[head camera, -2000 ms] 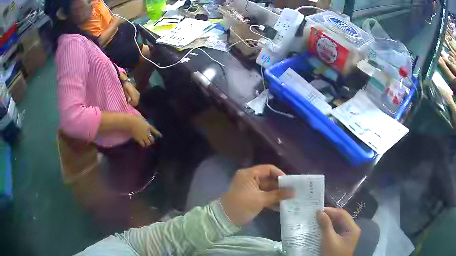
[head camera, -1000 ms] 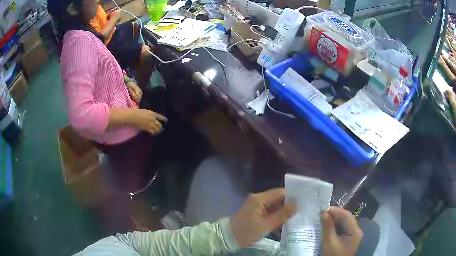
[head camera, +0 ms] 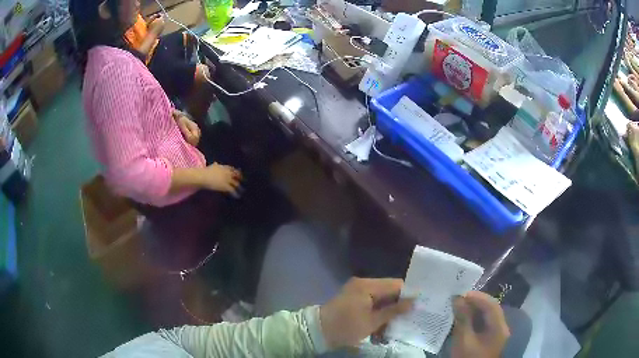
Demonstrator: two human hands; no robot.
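A folded leaflet (head camera: 436, 297), white with small print, is held above my lap in the lower middle of the head view. It is tilted, with its top leaning right. My left hand (head camera: 366, 309) pinches its left edge between thumb and fingers. My right hand (head camera: 480, 325) pinches its right edge; the lower part of this hand is cut off by the picture's bottom edge. The underside of the leaflet is hidden.
A blue tray (head camera: 448, 171) with loose printed sheets (head camera: 517, 170) over its edge stands on the dark bench (head camera: 350, 178). A power strip (head camera: 394, 54) and white cable lie behind. A person in pink (head camera: 136, 119) sits at left, near an open carton (head camera: 105, 217).
The leaflet has moved slightly right and tilted, and its bottom edge now shows. Both hands still hold it. The person in pink has moved an arm a little to the right.
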